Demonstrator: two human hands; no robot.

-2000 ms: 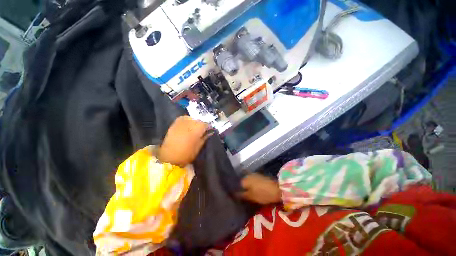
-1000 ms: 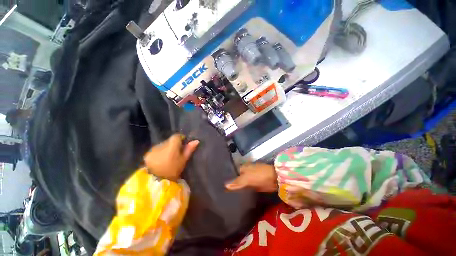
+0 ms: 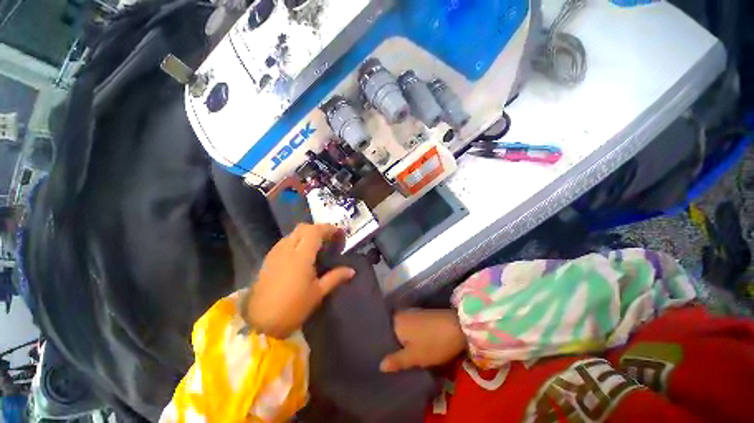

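A dark grey-black garment panel [image 3: 351,330] lies under both hands and runs up to the white and blue overlock machine [image 3: 256,107]. My left hand [image 3: 293,281] is on the cloth just below the pale cloth plate [image 3: 357,227], fingertips at its front edge and thumb spread to the right. My right hand [image 3: 426,337] rests on the panel's right edge, lower down, its thumb on the cloth and its other fingers partly hidden. The needle area [image 3: 331,173] is cluttered; I cannot tell exactly where the fabric edge meets the foot.
A large dark garment heap [image 3: 124,206] lies left of the machine. Right of the needle is an orange-and-white safety label [image 3: 420,171], with a dark rectangular plate [image 3: 422,223] below. A pink-and-blue tool [image 3: 521,152] and a grey coiled cord [image 3: 566,58] lie on the white table [image 3: 628,107].
My left hand has moved from lower on the panel up toward the cloth plate, with its thumb now spread. My right hand sits slightly lower. The camera view has shifted.
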